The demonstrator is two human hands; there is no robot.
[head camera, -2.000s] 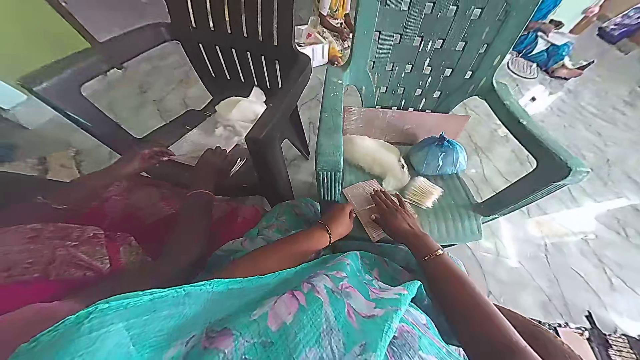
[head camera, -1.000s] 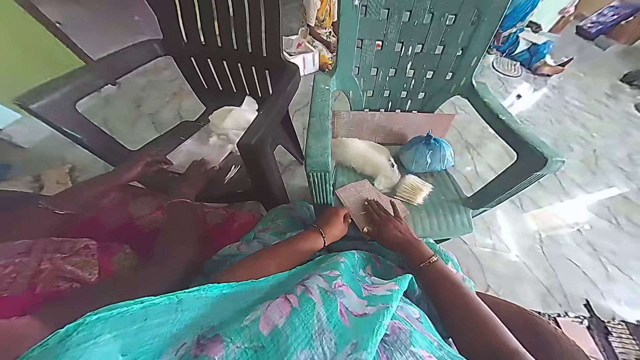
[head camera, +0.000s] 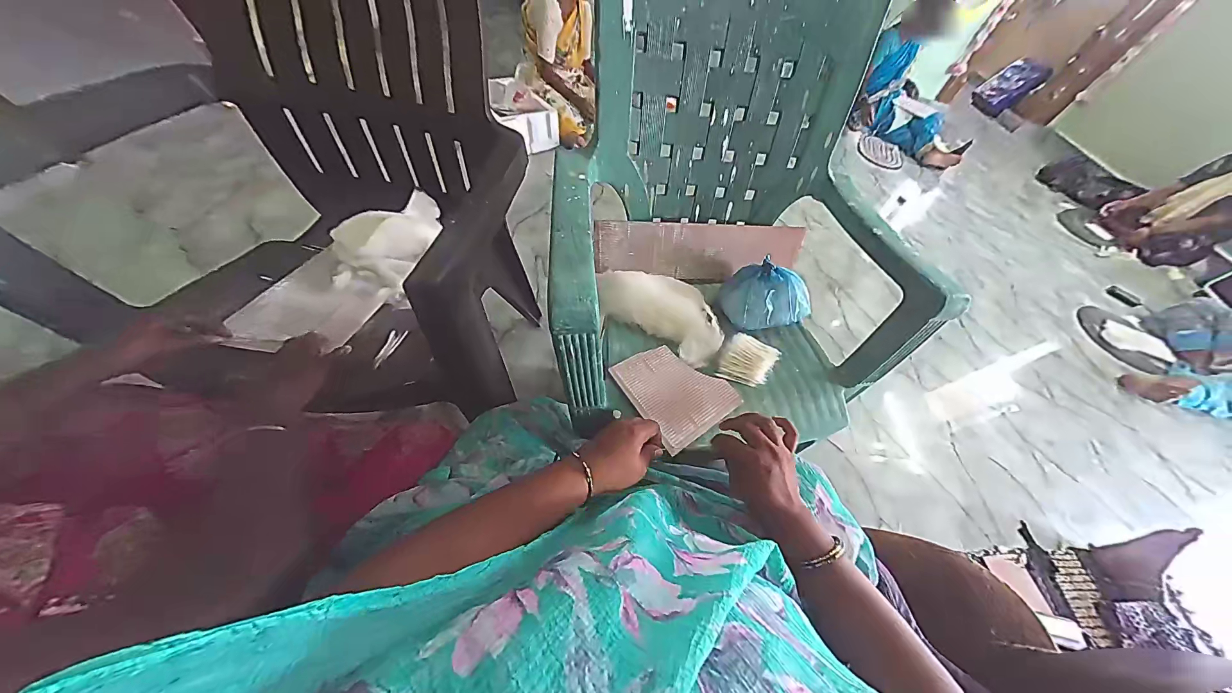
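Note:
A small ribbed board (head camera: 676, 397) lies tilted at the front of the green plastic chair's seat (head camera: 818, 395). My left hand (head camera: 621, 454) is at the board's lower left corner, fingers curled; whether it pinches the board is hard to tell. Just right of the board, my right hand (head camera: 762, 457) has its fingers bent and apart, with nothing seen in it. Behind the board are a roll of white cotton wool (head camera: 664, 306), a bundle of thin white cotton wicks or sticks (head camera: 748, 360) and a knotted blue plastic bag (head camera: 765, 295). A longer pinkish board (head camera: 698, 250) leans at the backrest.
To the left, another person's hands (head camera: 298, 361) work at a pale board (head camera: 303, 298) on a dark plastic chair (head camera: 472, 289), with white cotton (head camera: 385, 241) on it. Several people sit on the marble floor (head camera: 962, 318) at the right and back. The green chair's armrests flank its seat.
My right hand has come off the small board and moved to its right, leaving the ribbed surface uncovered. My left hand stays near the board's lower left side.

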